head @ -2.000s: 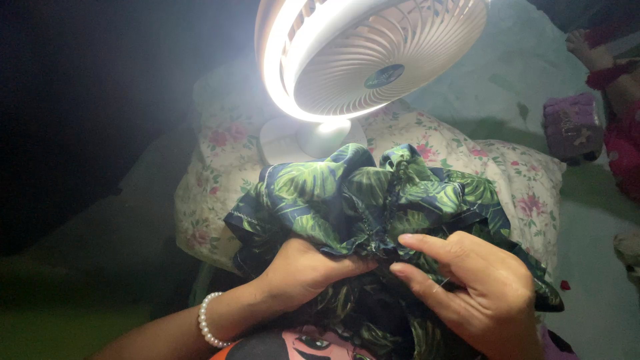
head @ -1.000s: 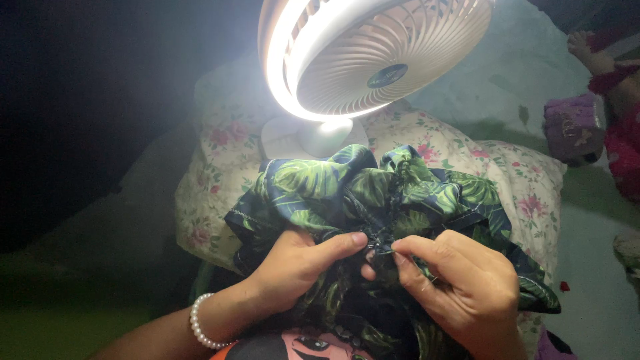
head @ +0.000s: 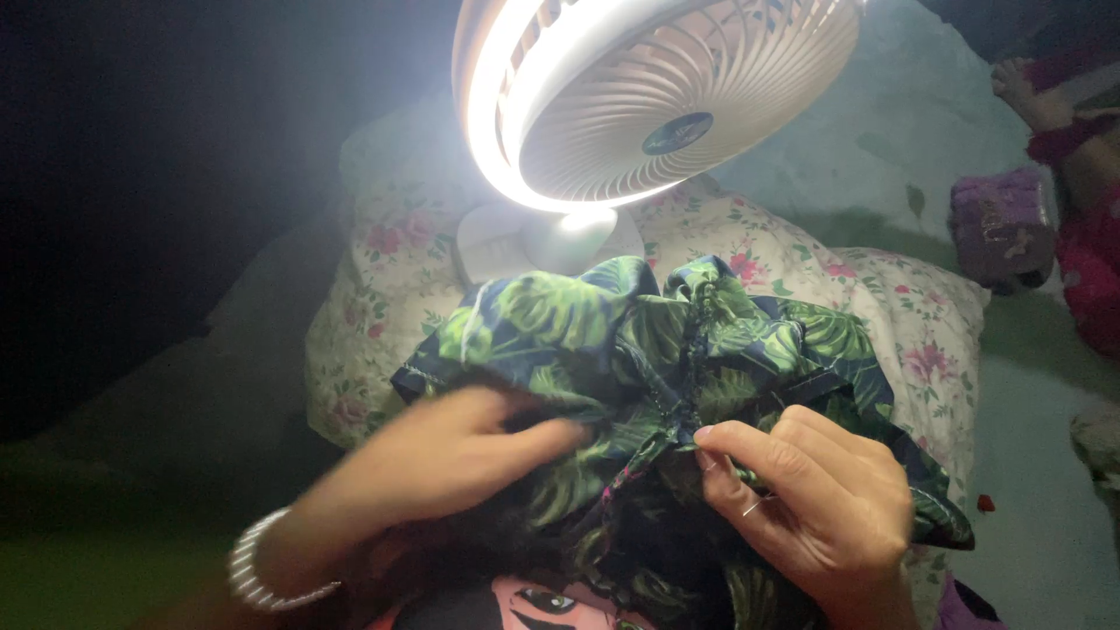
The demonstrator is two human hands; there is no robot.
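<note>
A dark blue garment with green leaf print (head: pixel 560 315) lies bunched in front of me, its seams facing up. My right hand (head: pixel 805 499) pinches the garment's seam between thumb and forefinger, near the middle; a thin pale line, maybe thread or a needle, shows at its fingers. My left hand (head: pixel 455 455), blurred, is over the left part of the cloth with thumb and fingers apart. A white bead bracelet (head: pixel 254 569) circles the left wrist.
A lit fan with a ring light (head: pixel 674 114) stands behind the garment, by a floral pillow (head: pixel 927 350). To the right are a purple pouch (head: pixel 1002 227) and part of another person, with a hand or foot (head: pixel 1032 96) showing. Printed fabric with a cartoon face (head: pixel 551 604) is at the bottom.
My left hand has let go of the seam beside my right fingertips and moved left. Two seconds ago my right thumb and forefinger were apart; now they pinch the seam.
</note>
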